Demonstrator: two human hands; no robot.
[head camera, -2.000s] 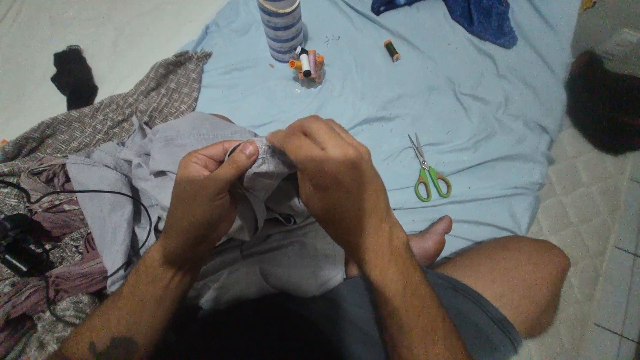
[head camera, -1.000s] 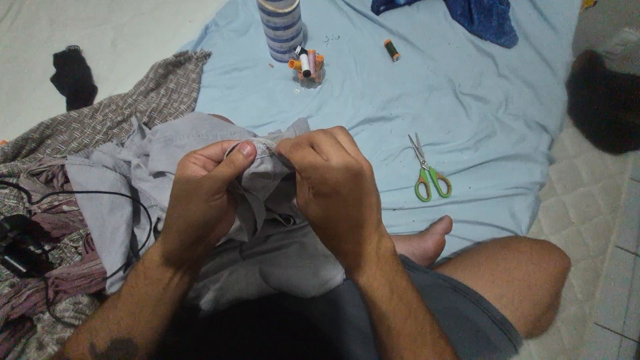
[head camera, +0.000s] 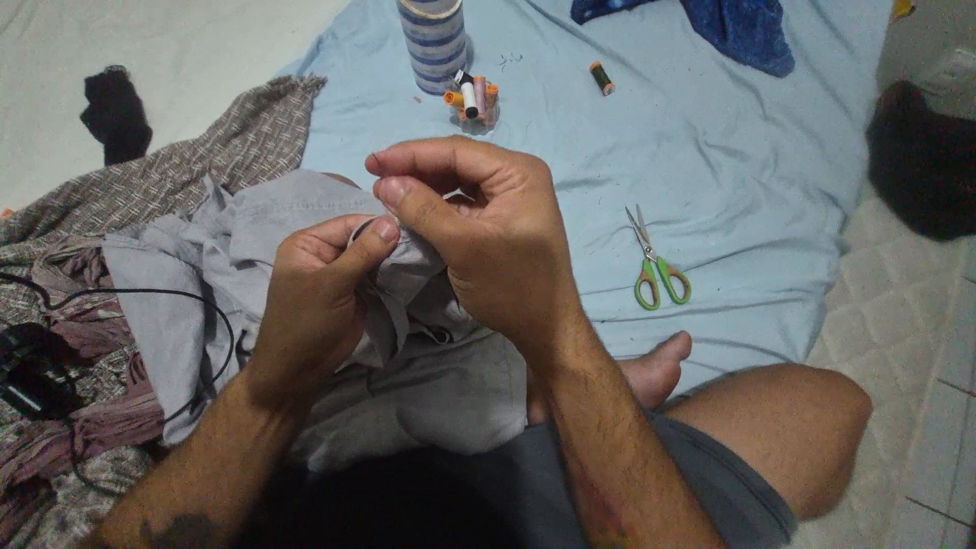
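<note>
A light grey cloth garment (head camera: 290, 206) lies bunched over my lap. My left hand (head camera: 328, 282) pinches a folded edge of it between thumb and forefinger. Just above and to the right is my right hand (head camera: 480, 221), its thumb and forefinger tips close together with a thin dark line, perhaps a needle or thread, at the fingertips; it is too small to be sure. Whether the lower fingers of the right hand touch the cloth is hidden. Green-handled scissors (head camera: 653, 263) lie slightly spread on the light blue sheet (head camera: 732, 168), right of my hands.
Thread spools (head camera: 473, 99) stand in a small clear container before a blue-striped cylinder (head camera: 433, 46). A dark green thread spool (head camera: 601, 78) lies farther right. A black cable (head camera: 152, 291) crosses fabrics at left. A black cloth (head camera: 117, 114) and a dark blue cloth (head camera: 743, 30) lie farther back.
My right hand has lifted from the pinched edge, its thumb and forefinger now above the left thumb. The left hand keeps its pinch on the garment.
</note>
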